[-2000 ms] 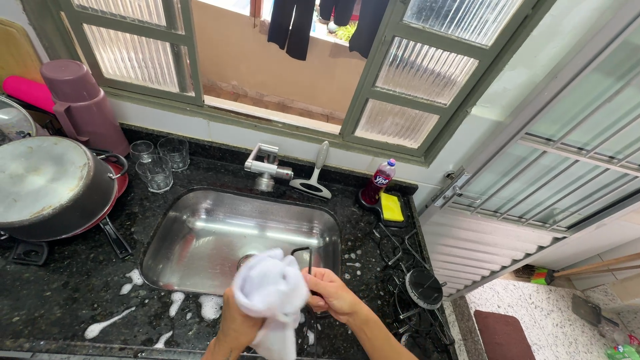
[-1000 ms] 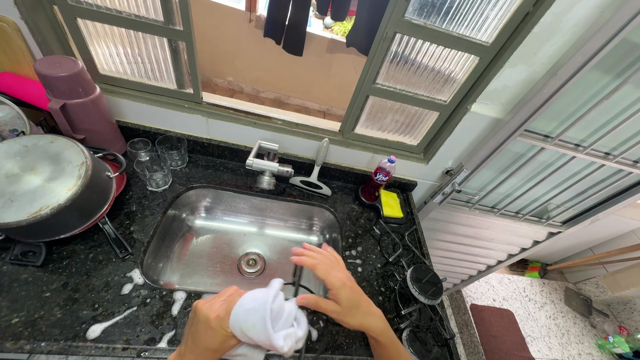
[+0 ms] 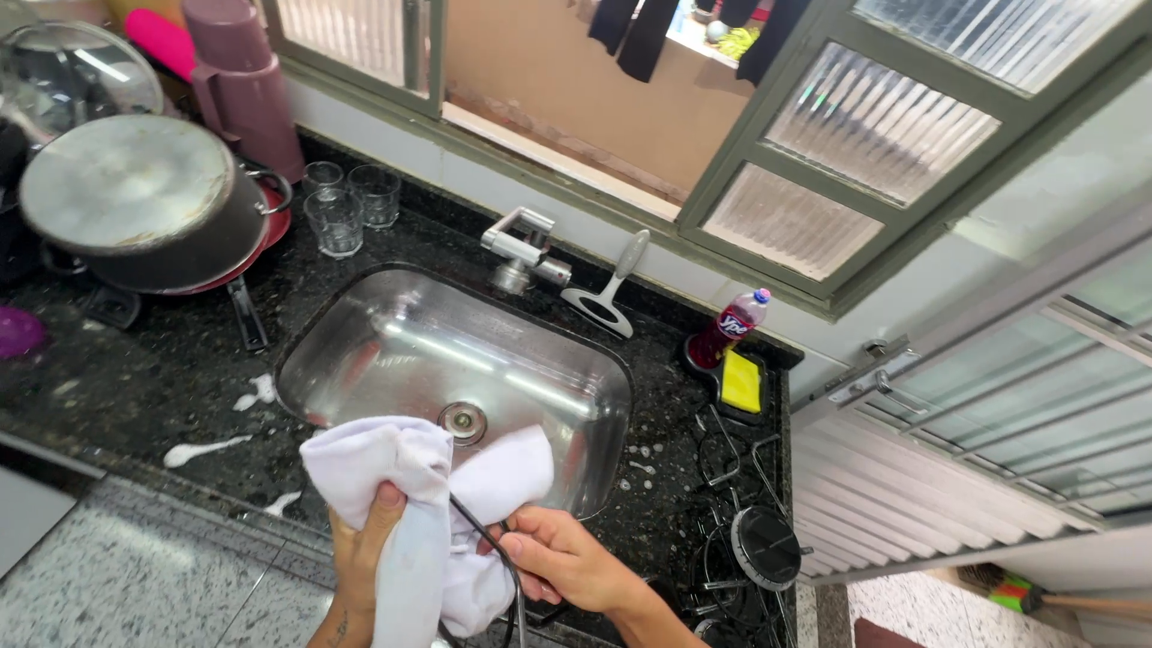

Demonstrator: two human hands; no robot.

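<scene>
My left hand (image 3: pixel 364 540) grips a bunched white cloth (image 3: pixel 409 504) over the front edge of the steel sink (image 3: pixel 396 342). Between the thumb and fingers of my right hand (image 3: pixel 562 558) is a thin black metal rod piece (image 3: pixel 486 535), partly wrapped by the cloth; its lower part runs out of view, and it resembles a stove grate. One end of the cloth hangs over the basin near the drain (image 3: pixel 463 421). Behind the basin stand a metal faucet (image 3: pixel 522 252) and a grey-handled squeegee (image 3: pixel 614 292).
An upturned pot (image 3: pixel 135 198), a pink thermos (image 3: pixel 247 99) and several glasses (image 3: pixel 337 220) are at left. White foam (image 3: pixel 202 450) spots the granite counter. A dish soap bottle (image 3: pixel 727 331), a yellow sponge (image 3: pixel 742 382), wire grates (image 3: pixel 720 459) and black burner caps (image 3: pixel 765 544) are at right.
The cloth, compactly bunched one second ago, is now spread wider, with one end over the basin. My right hand, raised with fingers spread then, now pinches the black rod lower down.
</scene>
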